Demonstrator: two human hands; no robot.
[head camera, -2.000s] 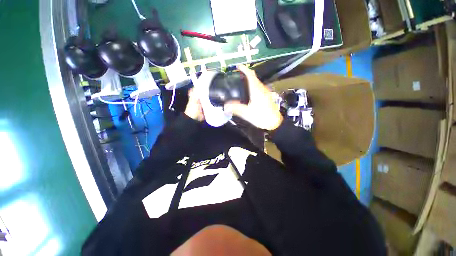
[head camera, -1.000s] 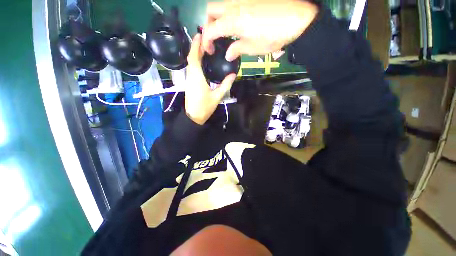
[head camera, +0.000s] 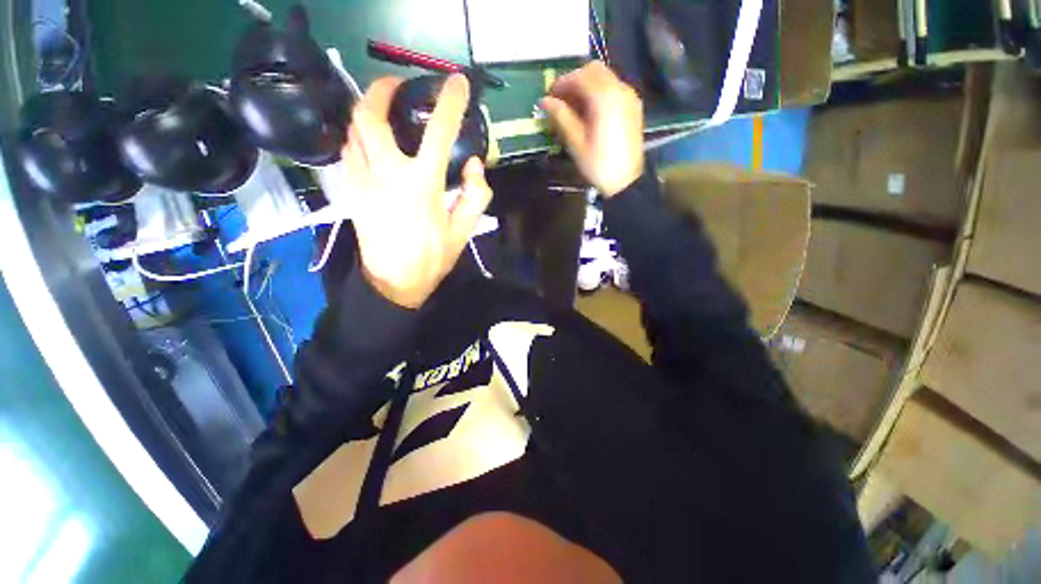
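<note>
My left hand (head camera: 405, 200) is spread over the black ball head of a security camera (head camera: 469, 139) at the bench edge and grips it. A white part and a thin white lead show below it. My right hand (head camera: 602, 128) is to the right, apart from the camera, with thumb and fingertips close together over the yellow tape marks; whether something tiny is between them cannot be told. Three more cameras (head camera: 194, 139) stand in a row to the left, black balls up, white bases below.
A red pen or screwdriver (head camera: 422, 57) lies behind the held camera. A white pad (head camera: 529, 29) and a dark mat (head camera: 696, 57) are further back. An open carton (head camera: 736, 234) with white-and-black items is at right, beside stacked cartons (head camera: 879, 165). A green conveyor (head camera: 86, 456) is at left.
My right hand has left the camera and moved down to the right. My left hand still holds the camera, now near the row. The view has shifted, uncovering the red stick and the white pad.
</note>
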